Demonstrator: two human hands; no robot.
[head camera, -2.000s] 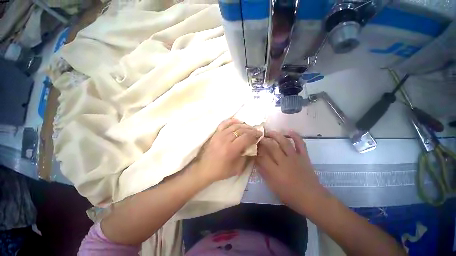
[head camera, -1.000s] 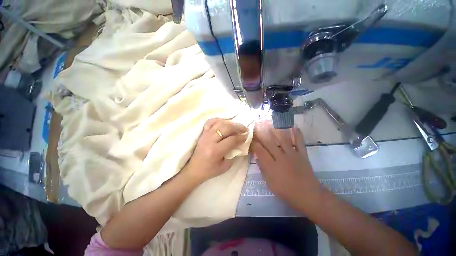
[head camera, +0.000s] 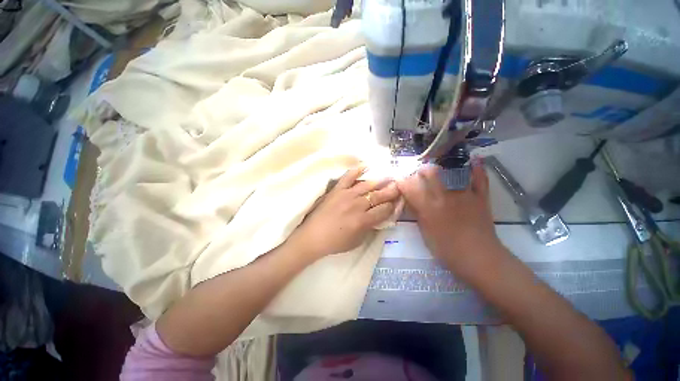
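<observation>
The cream garment piece (head camera: 224, 164) lies in loose folds left of the needle and hangs over the front table edge. My left hand (head camera: 354, 212), with a ring, holds the fabric edge just in front of the needle, its fingertips close to those of my right hand. My right hand (head camera: 451, 212) lies beside the presser foot area, its fingers near the dark ribbed cylinder (head camera: 455, 177); whether it grips cloth is unclear. The white sewing machine (head camera: 425, 67) stands over the cloth. Bright lamp glare hides the needle and the cloth under it.
Right of my right hand are the bent silver arm (head camera: 550, 229), a dark-handled screwdriver (head camera: 570, 178), scissors (head camera: 647, 275) and another dark-handled tool (head camera: 640, 195). A measuring strip (head camera: 417, 280) runs along the front edge. Blue plastic shows lower right. More cream cloth lies at the back left.
My right hand has moved forward, its fingers now up beside the ribbed cylinder. My left hand still holds the cloth, close to the needle. The view has shifted, so the machine appears further right than one second ago.
</observation>
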